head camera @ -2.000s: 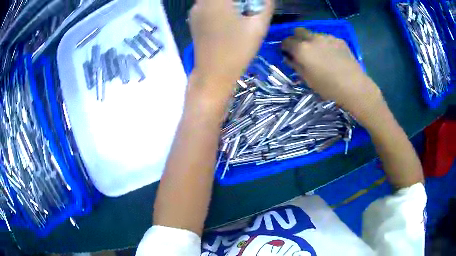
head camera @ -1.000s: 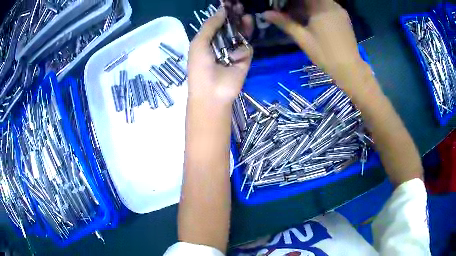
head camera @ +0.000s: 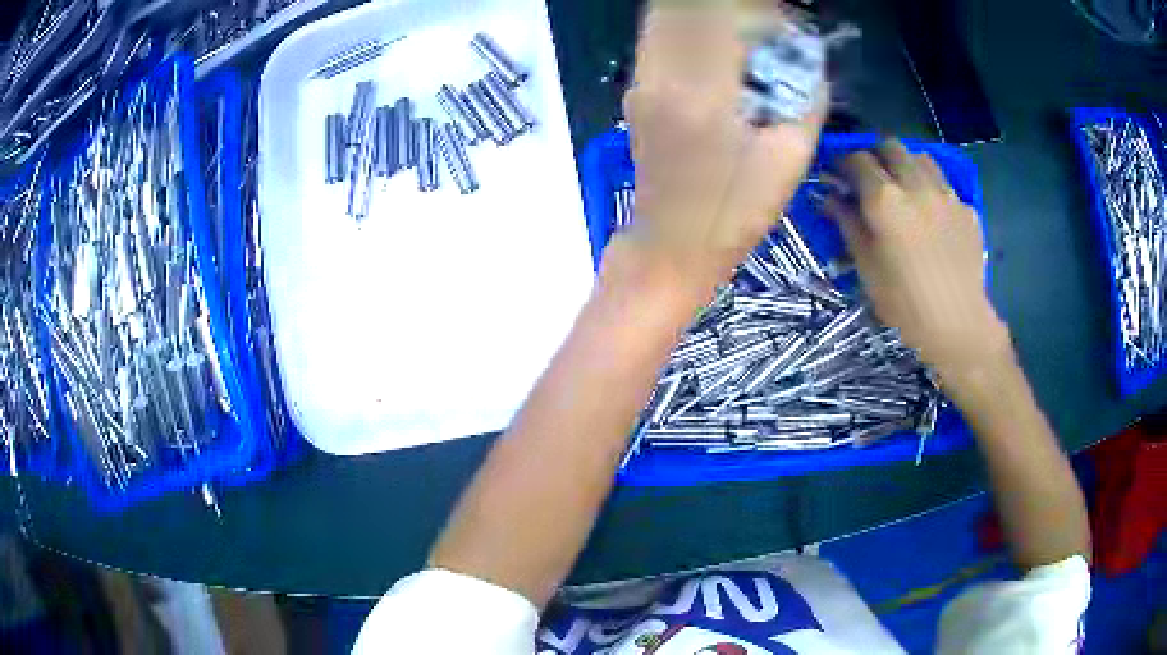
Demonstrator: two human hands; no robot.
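Observation:
The blue parts bin holds a heap of loose metal shafts. My left hand is above the bin's back left corner, blurred. A blurred silver cluster shows at its fingers, apparently the ends of a handful of shafts; the fingertips are hidden. My right hand is over the back right part of the bin, fingers bent down. A thin silver piece shows by its fingertips, but whether it is held is unclear. The white plastic tray lies left of the bin, with several shafts near its back.
Side blue bins full of silver pieces stand at the left and far right. A pale tray edge shows at upper left. A dark flat object lies at the back. Something red is beyond the table edge.
My left hand has turned over and moved right towards the bin's back edge. My right hand has come down from beyond the bin to its back right part. The view has shifted.

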